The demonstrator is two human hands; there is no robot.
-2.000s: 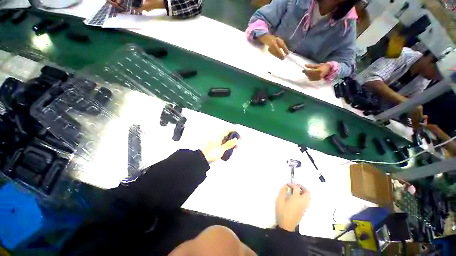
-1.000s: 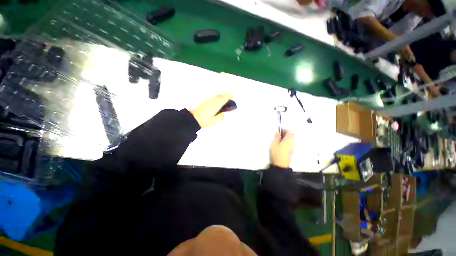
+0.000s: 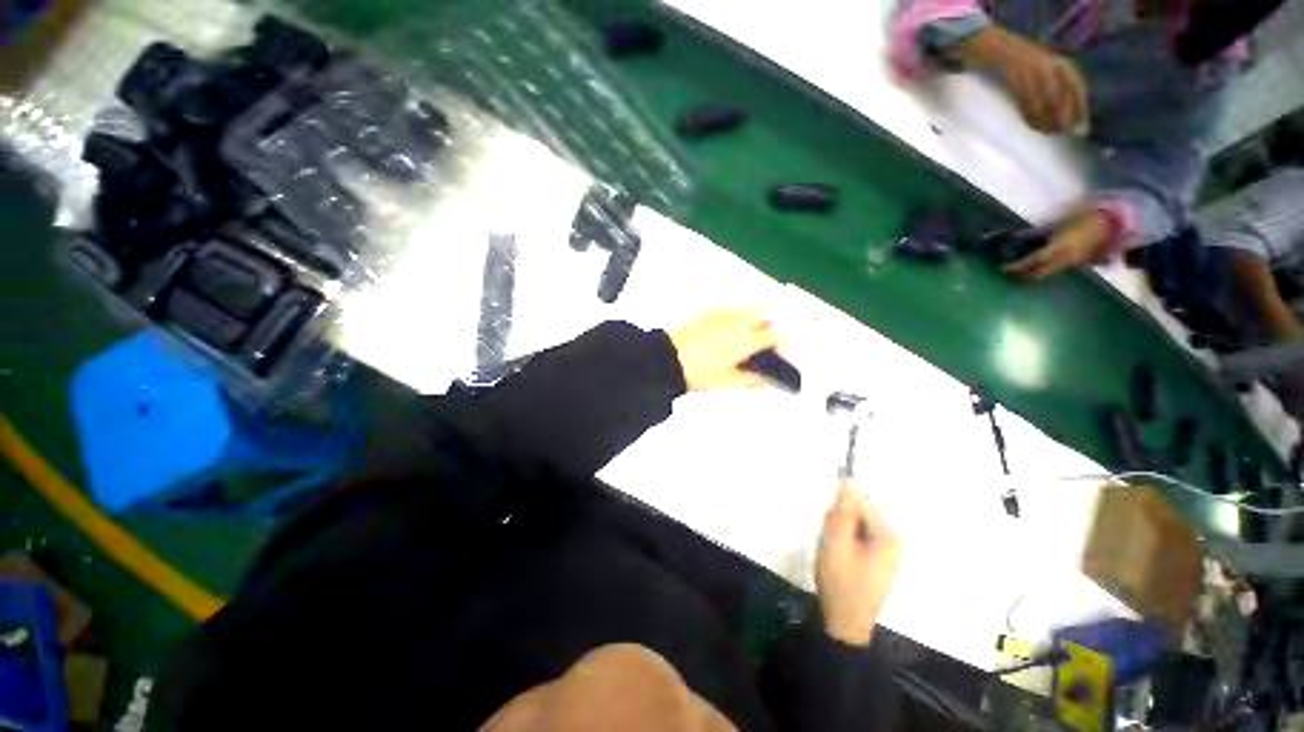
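Note:
My left hand (image 3: 719, 352) holds a black plastic housing (image 3: 772, 369) low over the white bench top; the fingers cover part of it. My right hand (image 3: 855, 551) grips the handle of a small hammer (image 3: 847, 406), whose silver head points away from me, to the right of the housing. The hammer head and the housing are apart. Both hands are slightly blurred.
Short black housings (image 3: 606, 240) and a long black strip (image 3: 496, 305) lie left. A blister tray (image 3: 236, 286) of housings stands far left. Right are a thin black tool (image 3: 998, 451), carton (image 3: 1143, 554) and blue-yellow box (image 3: 1084, 684). A person's hand reaches over the green conveyor (image 3: 858, 265).
The view has swung left, bringing the tray and blue stool further in. The person opposite now has a hand at a housing on the conveyor. Both my hands keep their holds.

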